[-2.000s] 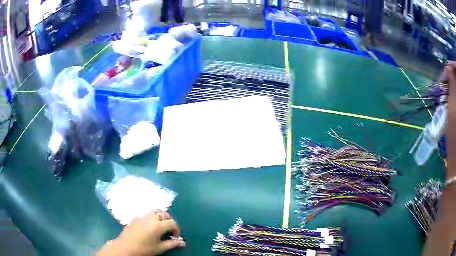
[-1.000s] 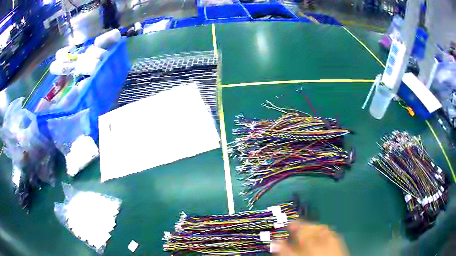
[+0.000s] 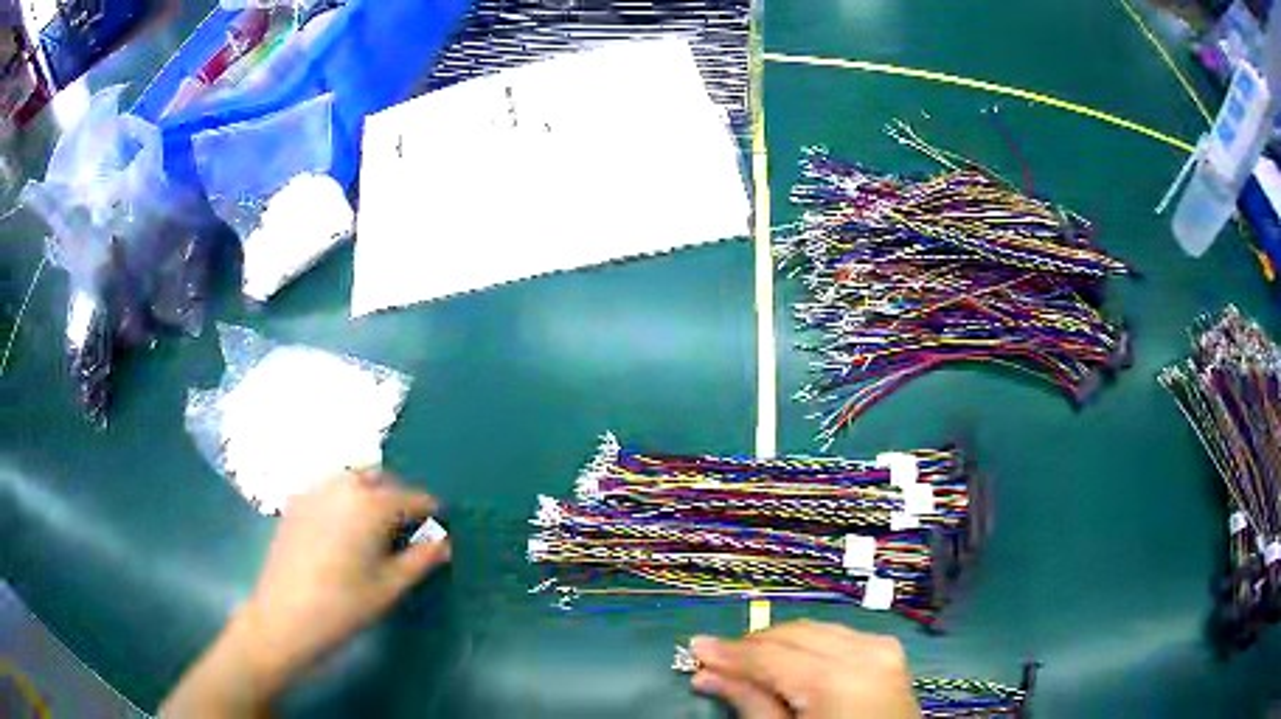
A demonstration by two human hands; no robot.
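My left hand (image 3: 337, 562) is at the lower left, just below the open bag of white sleeves (image 3: 302, 421), and holds a small white marker sleeve (image 3: 427, 532) between thumb and fingers. My right hand (image 3: 808, 674) is at the bottom centre, closed around a wire harness (image 3: 969, 694); its silvery terminal tips stick out left of the fingers and its black end shows to the right. The labelled harness stack (image 3: 731, 527) lies just above my right hand, white sleeves near its black blocks. The middle of the held harness is hidden by my hand.
The unlabelled harness pile (image 3: 955, 281) lies beyond the stack. Another harness pile (image 3: 1243, 464) is at the right edge. A white paper sheet (image 3: 548, 176), a blue bin (image 3: 379, 56) and clear bags (image 3: 120, 225) are at the upper left. A translucent cup (image 3: 1205, 204) is upper right.
My left hand is back in view with a sleeve; a loose sleeve lay on the table there before. My right hand has moved from the stack's right end to below it, with a harness. The view has shifted.
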